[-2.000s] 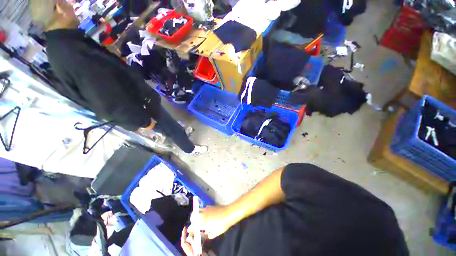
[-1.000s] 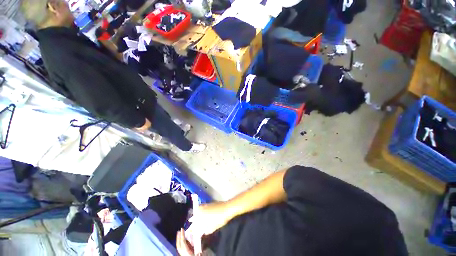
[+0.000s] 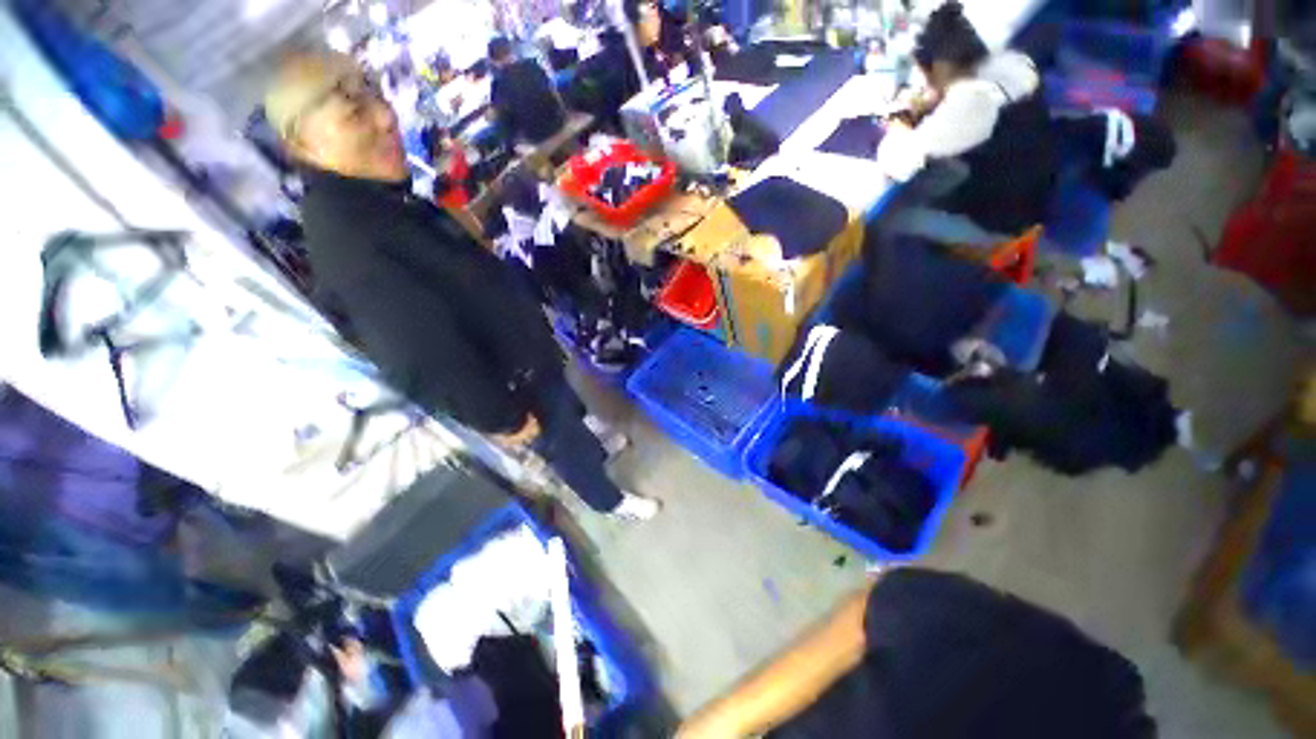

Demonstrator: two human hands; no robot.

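Neither of my hands shows. One bare forearm in a black sleeve reaches in at the bottom and is cut off by the lower edge before the hand. Nearest in front stands a blue crate with white cloth and black cloth in it. A thin white strap hangs upright in front of the crate. What my hands touch is hidden.
A person in black stands beside a long white-covered table. Blue crates stand on the floor, one with black bundles. Another person sits at a bench. A black heap lies on the floor.
The view has tilted up and blurred, so the scene sits lower and further right. My hands, seen at the bottom before, are out of the picture. The standing person's face has turned this way.
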